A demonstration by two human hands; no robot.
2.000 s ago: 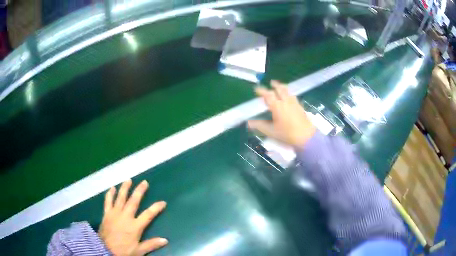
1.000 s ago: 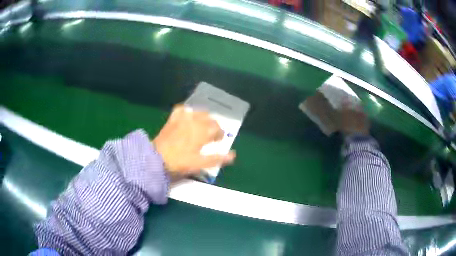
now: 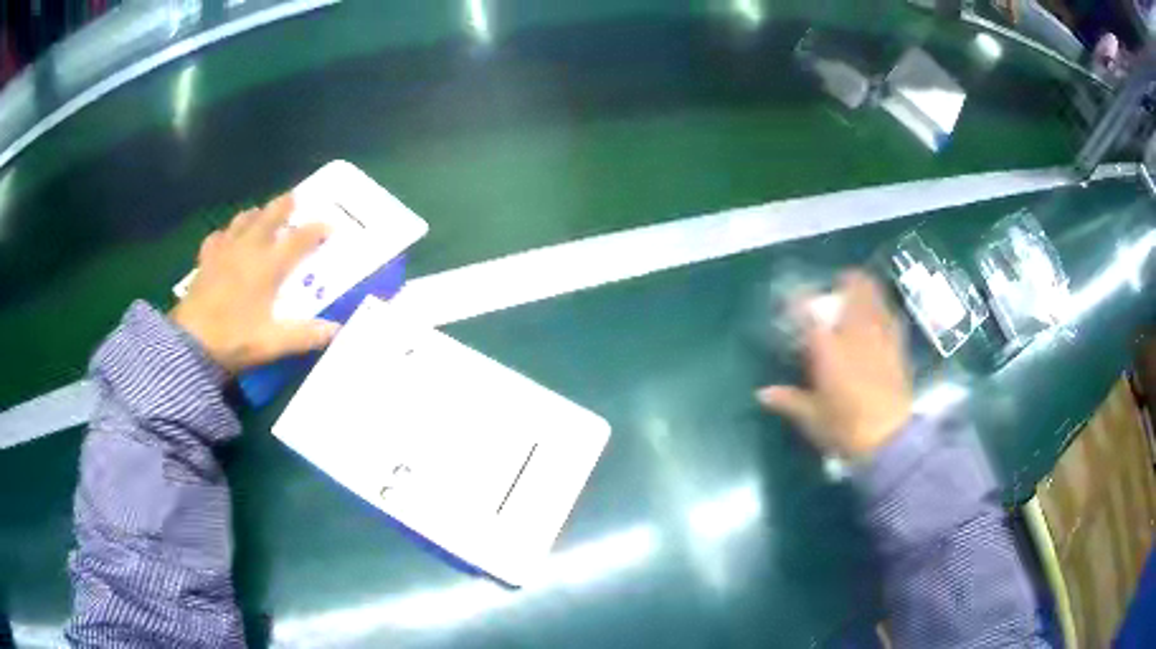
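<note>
A white-topped retail box with blue sides (image 3: 361, 235) lies across the white edge strip at the left. My left hand (image 3: 260, 285) lies over its near left part, thumb at its edge. A second white box (image 3: 444, 437) with a blue side lies flat on the near ledge, its corner close to the first box. My right hand (image 3: 849, 361) is blurred over the ledge at the right, fingers on or over a blurred clear tray (image 3: 799, 304); whether it grips the tray I cannot tell. Clear trays with white items, one (image 3: 938, 298) and another (image 3: 1029, 285), lie right of it.
The green belt (image 3: 571, 127) runs beyond the white edge strip (image 3: 659, 247). A white box (image 3: 925, 95) with a clear piece beside it lies on the belt at the far right. A metal post stands at the right edge. Brown cardboard (image 3: 1100, 494) shows below right.
The view has turned. Two boxes now lie at the left, one on the ledge and one across the strip. My right hand has left the belt and is near the clear trays.
</note>
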